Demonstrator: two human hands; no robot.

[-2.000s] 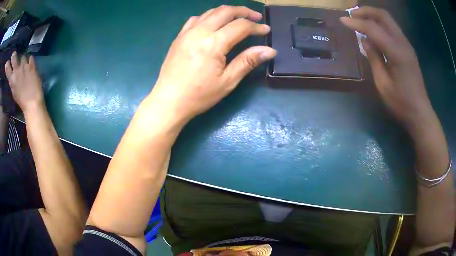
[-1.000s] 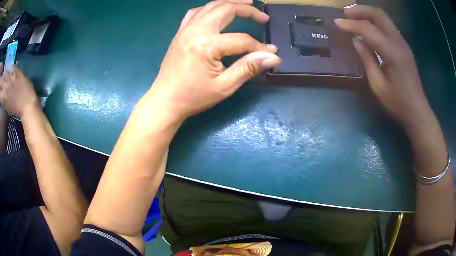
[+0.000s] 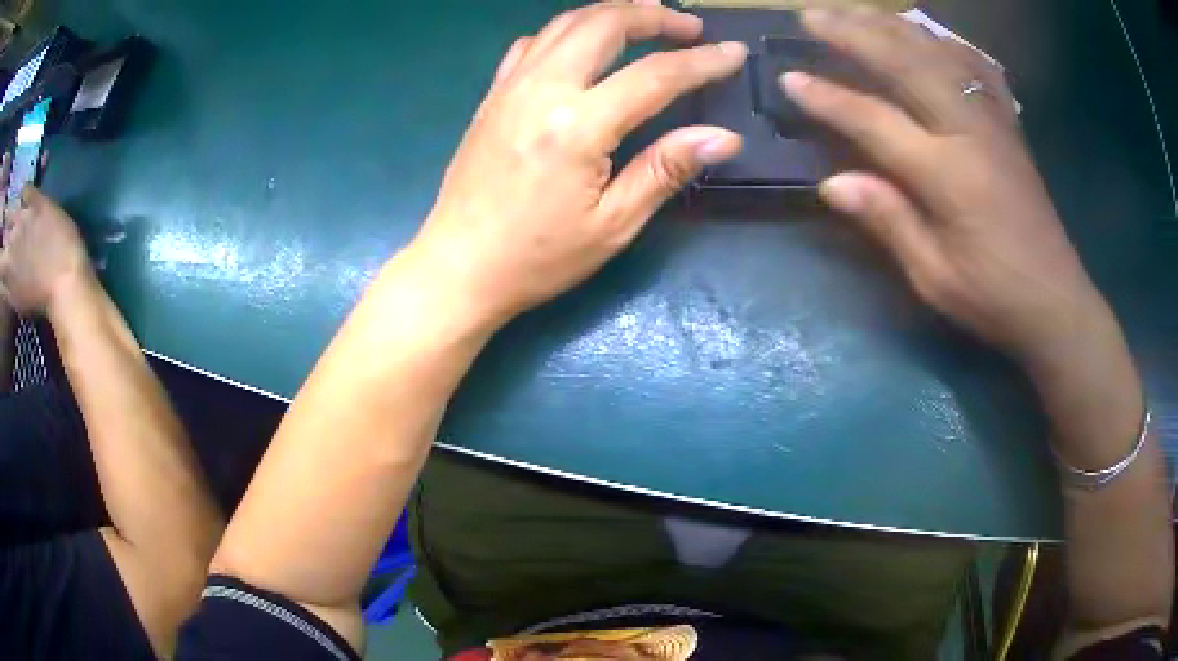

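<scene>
The open black retail box (image 3: 762, 165) lies flat on the dark green table at the upper right, with a strip of its brown lid (image 3: 762, 5) at the top edge. The black insert tray fills it; its middle is mostly hidden by my right hand. My left hand (image 3: 556, 155) is at the box's left side, fingers apart, fingertips over the tray's left part. My right hand (image 3: 943, 181), slightly blurred, is spread over the box's right part. White paper (image 3: 962, 41) shows behind my right hand.
At the left, a neighbour's hand (image 3: 45, 252) holds a thin light-blue and white item (image 3: 29, 142). Black boxes (image 3: 106, 88) stand near it on the green table (image 3: 620, 375). The table's pale front edge crosses above my lap.
My right hand has moved left from the box's right edge to over the tray, covering the white lettering. My left fingertips have moved slightly right. The neighbour's hand has brought in the light-blue item.
</scene>
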